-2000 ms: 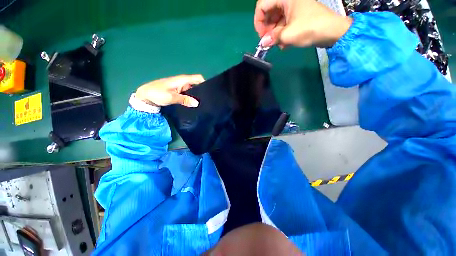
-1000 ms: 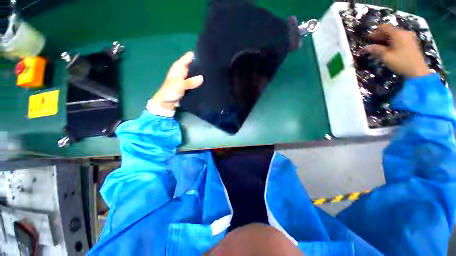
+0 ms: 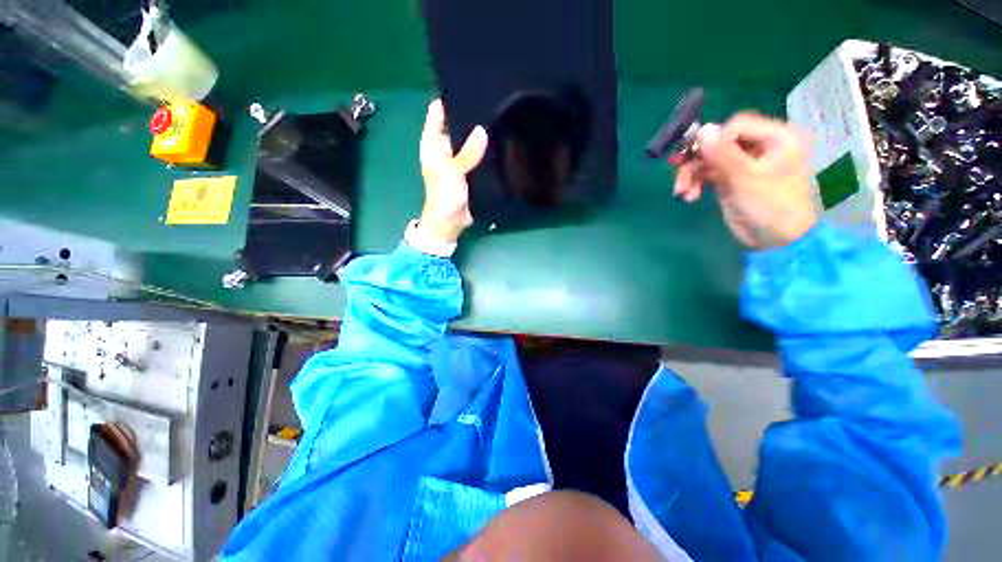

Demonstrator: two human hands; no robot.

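A glossy black panel lies on the green bench in front of me, its far end cut off by the top edge. My left hand is at the panel's left edge, thumb and fingers apart; whether it grips the panel is unclear. My right hand holds a binder clip by its silver handle, to the right of the panel and apart from it. The white clip bin, heaped with black-and-silver clips, stands at the right.
A clipped panel stack lies on the bench's left, silver handles at its corners. Beyond it are a yellow label, an orange box with a red button and a translucent container. A white-grey machine stands below left.
My right hand has come out of the clip bin leftward with a clip. The panel has turned straighter and sits farther up in view. The camera view has shifted.
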